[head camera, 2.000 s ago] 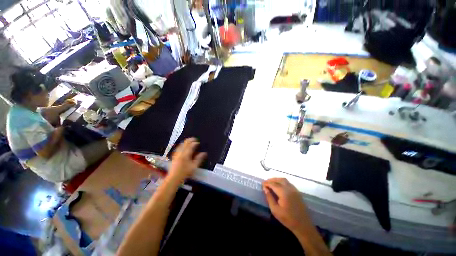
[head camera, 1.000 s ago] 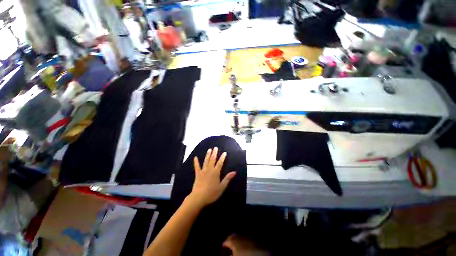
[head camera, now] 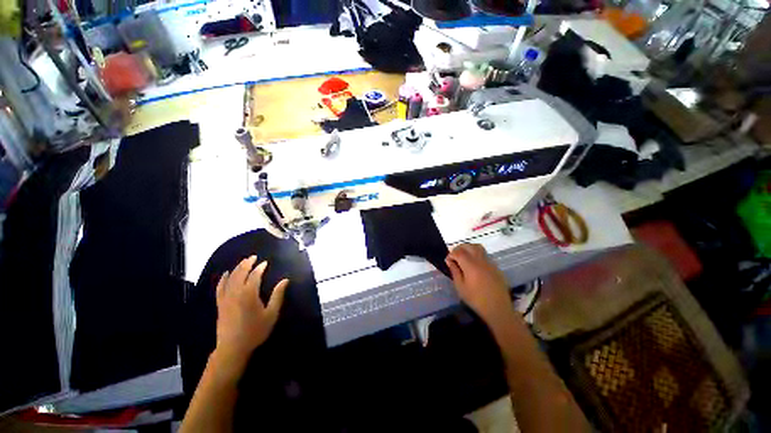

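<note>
A long black cut panel (head camera: 279, 313) with a curved end lies on the table left of the needle area and hangs over the front edge. My left hand (head camera: 243, 309) rests flat on it, fingers spread. A small black shaped piece (head camera: 401, 230) lies on the bed of the white sewing machine (head camera: 499, 139), right of the needle. My right hand (head camera: 470, 275) has its fingertips on the pointed corner of that piece and seems to pinch it. The presser foot (head camera: 304, 232) is just beyond the panel's curved end.
A stack of black panels (head camera: 131, 254) with pale striped edges lies at left. Red-yellow handled snips (head camera: 563, 223) lie at the bed's right end. Thread spools (head camera: 435, 101) and a tape roll (head camera: 374, 98) stand behind the head. A patterned woven seat (head camera: 651, 364) is at lower right.
The view has turned right. A black panel has come onto the table under my left hand. My right hand has moved from the front edge to the small black piece's corner.
</note>
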